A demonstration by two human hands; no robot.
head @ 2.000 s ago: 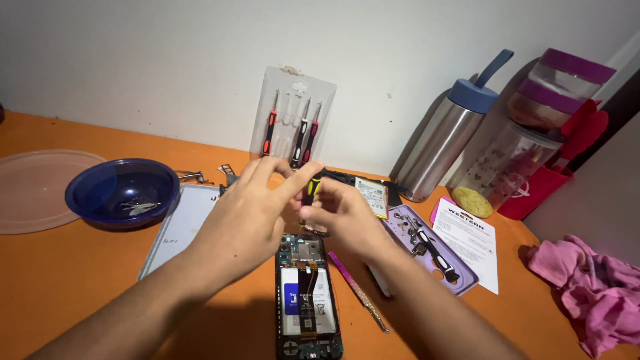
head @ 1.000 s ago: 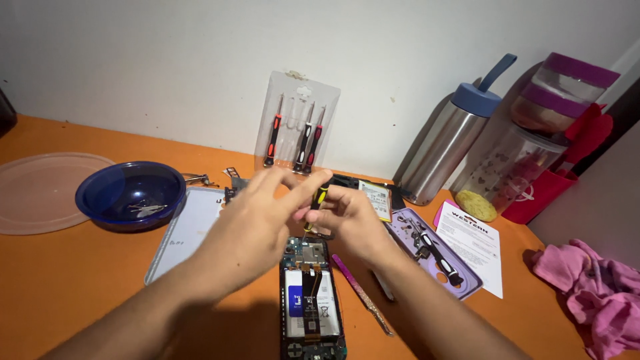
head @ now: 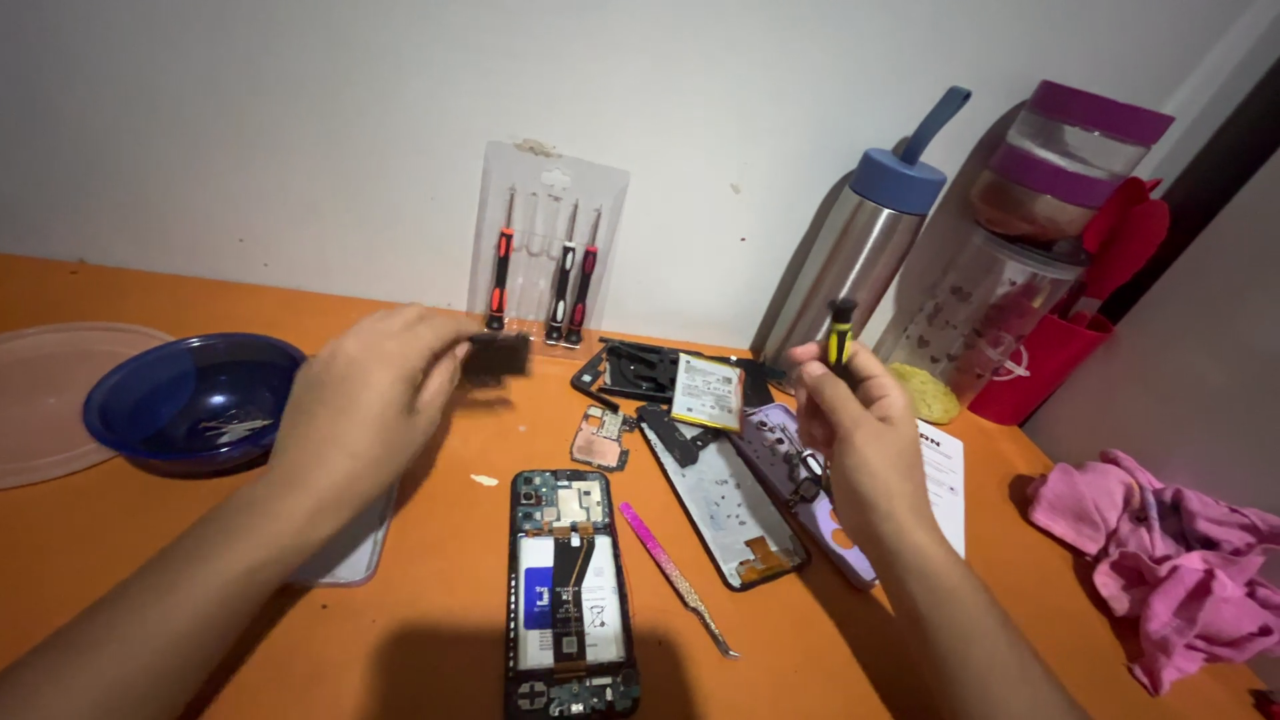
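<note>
Between finger and thumb, my left hand [head: 375, 385] holds a small dark flat part [head: 497, 356], blurred, above the table. My right hand [head: 862, 420] grips a yellow-and-black screwdriver [head: 840, 335] with its cap end up; its tip is hidden. Below and between the hands lies an opened smartphone [head: 572, 595], its battery, flex cable and boards exposed. Pink glittery tweezers [head: 672, 570] lie beside its right edge. A loose circuit board [head: 600, 438] rests behind the phone. Further right are a loose battery [head: 707, 392] and a phone screen panel [head: 735, 515].
A blue bowl [head: 195, 350] with small pieces stands left, overlapping a pale lid [head: 50, 440]. A clear screwdriver pack [head: 610, 200] leans on the wall. At right are a steel bottle [head: 860, 250], a purple phone case [head: 845, 545], paper [head: 945, 480], a yellow sponge [head: 922, 393] and pink cloth [head: 1150, 560].
My hands, close together over the phone's top end before, have moved apart. The left now holds the dark part off to the left; the right has carried the screwdriver to the right.
</note>
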